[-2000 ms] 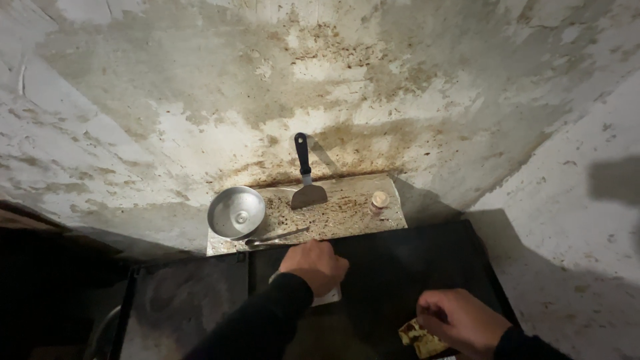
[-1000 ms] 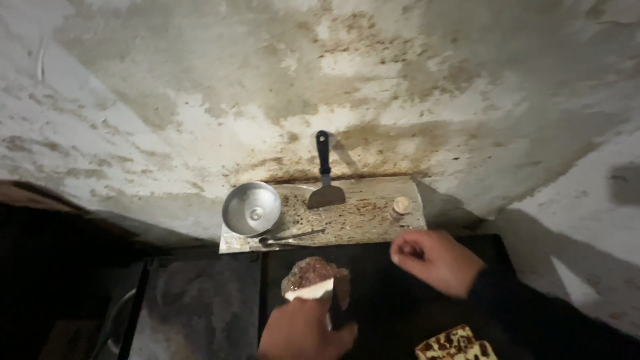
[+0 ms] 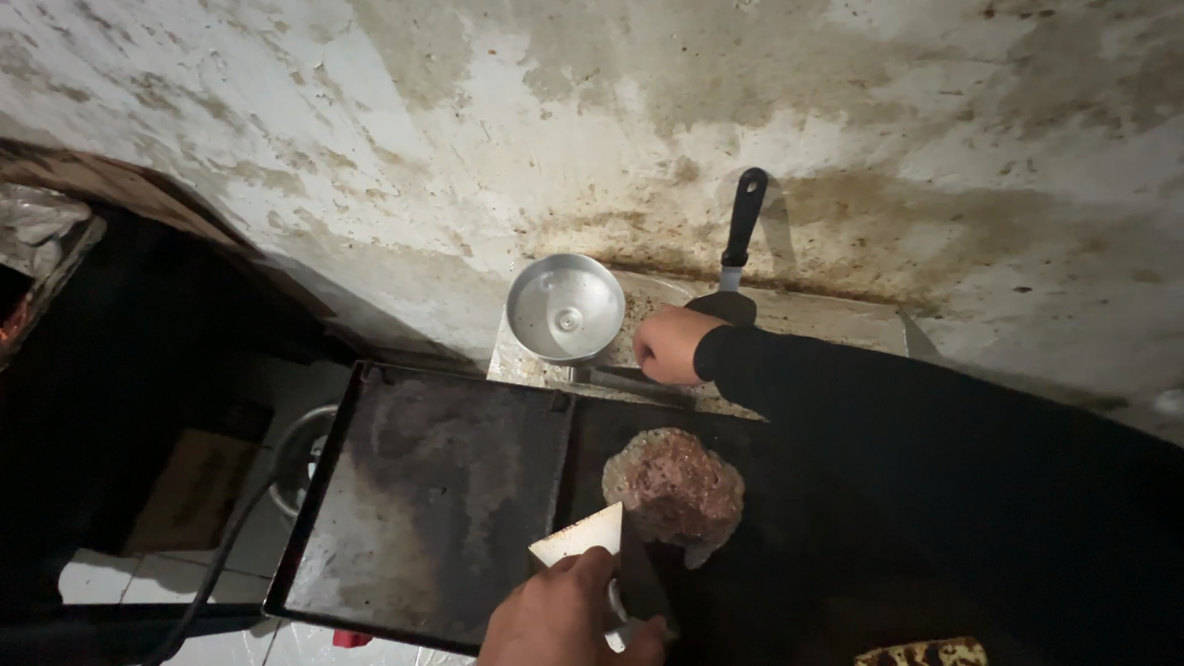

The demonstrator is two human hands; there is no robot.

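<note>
My left hand (image 3: 573, 610) holds a metal scraper (image 3: 585, 536) with a pale flat blade, its corner at the lower left edge of a browned meat patty (image 3: 675, 490) on the dark griddle (image 3: 832, 546). Over the shelf behind, my right hand (image 3: 671, 344) is curled beside a round metal bowl (image 3: 566, 307), just above a long utensil (image 3: 638, 384); its grip is hidden. A black-handled spatula (image 3: 743, 222) leans on the wall, its blade partly behind my right wrist. Part of a browned, yellowish food piece (image 3: 925, 652) shows at the bottom edge.
Left of the patty lies a flat, stained metal plate (image 3: 416, 499) with a raised rim. The stained shelf (image 3: 832, 324) stands against the wall. A dark hose (image 3: 217, 573) runs down at the left, near a metal ring (image 3: 301, 462) and tiled floor.
My right hand has moved from the yellowish food piece, across the griddle, to the shelf by the bowl. My left hand and scraper have come off the patty to its lower left. The view has shifted.
</note>
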